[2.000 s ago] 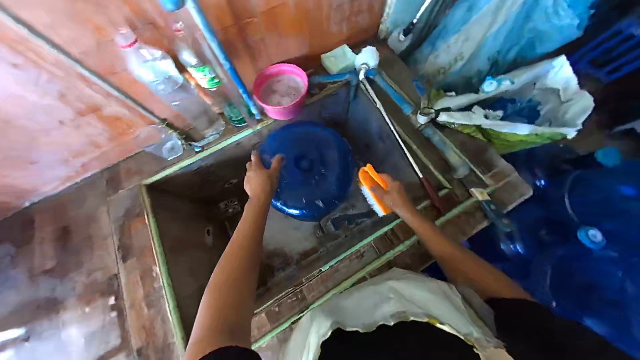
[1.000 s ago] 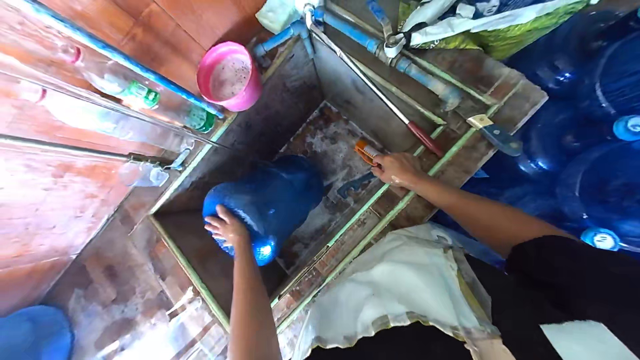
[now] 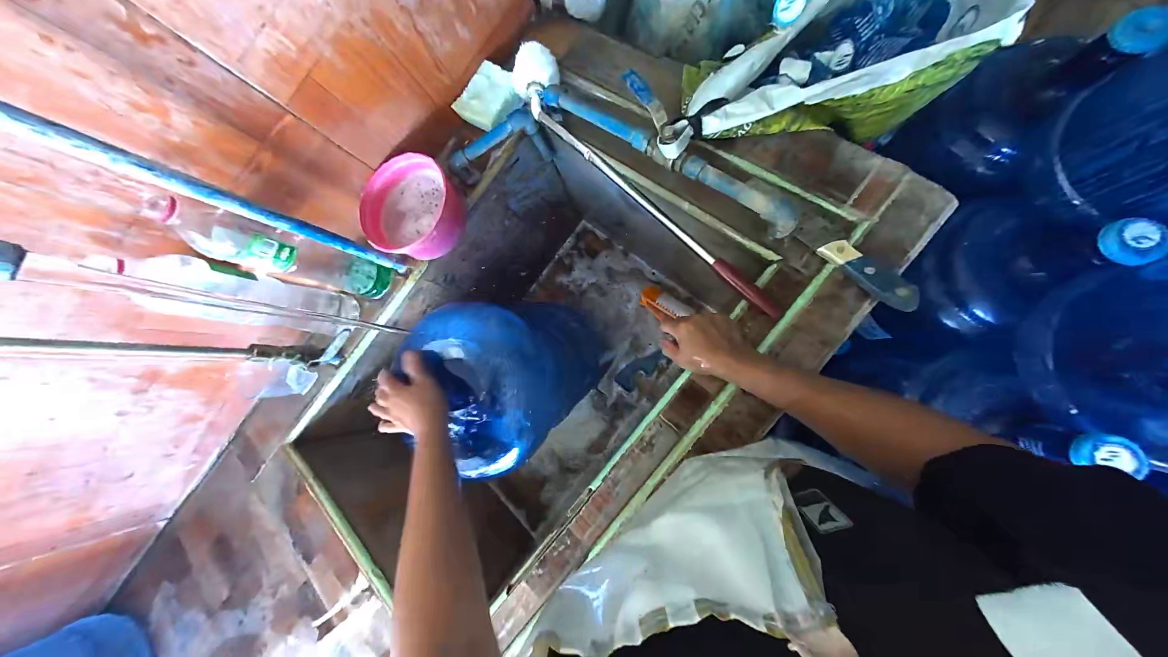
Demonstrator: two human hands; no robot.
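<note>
A large blue plastic water jug lies tilted inside a tiled basin, its base toward the left. My left hand rests against the jug's left end, fingers spread over its edge. Over the basin's right part, my right hand grips an orange scrub brush with pale bristles, apart from the jug. Wet, whitish patches mark the basin floor below.
A pink tub of foamy liquid and plastic bottles stand along the left rim. A long brush with a red handle leans across the back side, near blue pipes and a knife. Several blue jugs stand right.
The blue jug, earlier seen round end up in the basin's middle, now lies tilted on its side farther left. My left hand has moved with it; my right hand still holds the brush.
</note>
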